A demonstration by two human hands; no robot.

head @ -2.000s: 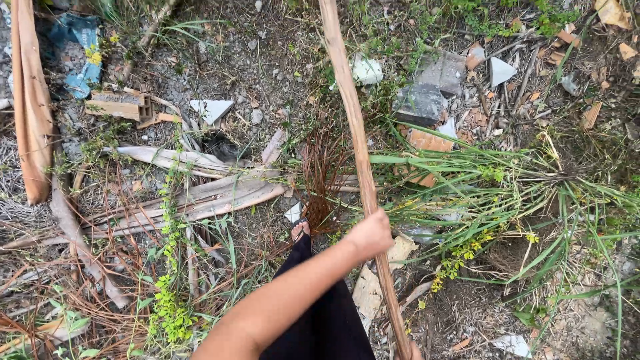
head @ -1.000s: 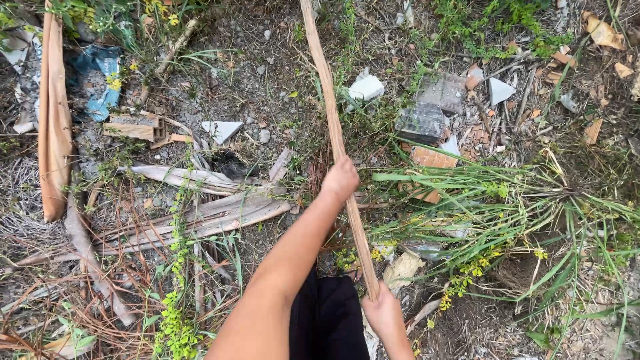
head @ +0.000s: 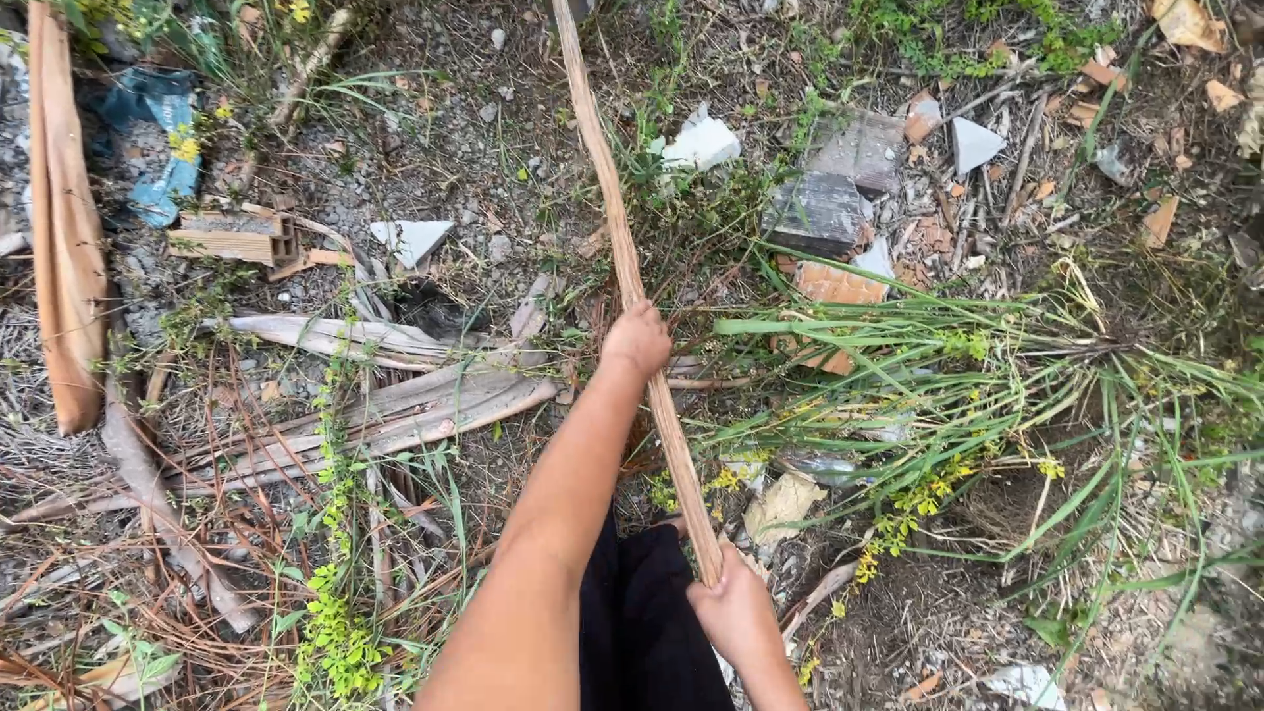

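A long wooden handle (head: 609,188) runs from the top edge down to my body, slanting slightly to the right. My left hand (head: 637,341) is closed around it near the middle of the view. Lower down, my right hand (head: 729,592) grips the handle's near end. At the top edge a dark piece shows beside the handle's far end; most of it is cut off, so its kind cannot be told. Beneath the handle lie soil, weeds and dry twigs.
An uprooted grass clump (head: 1106,346) lies at the right. Broken brick (head: 839,283), a grey block (head: 815,212) and white tile shards (head: 976,144) are scattered upper right. Dry bark strips (head: 425,400), a hollow brick (head: 232,237) and a curled brown sheath (head: 69,227) lie left.
Two seconds ago my left hand was lower on the handle, near my right hand; by one second ago it was farther up. A dark piece now shows at the handle's far end.
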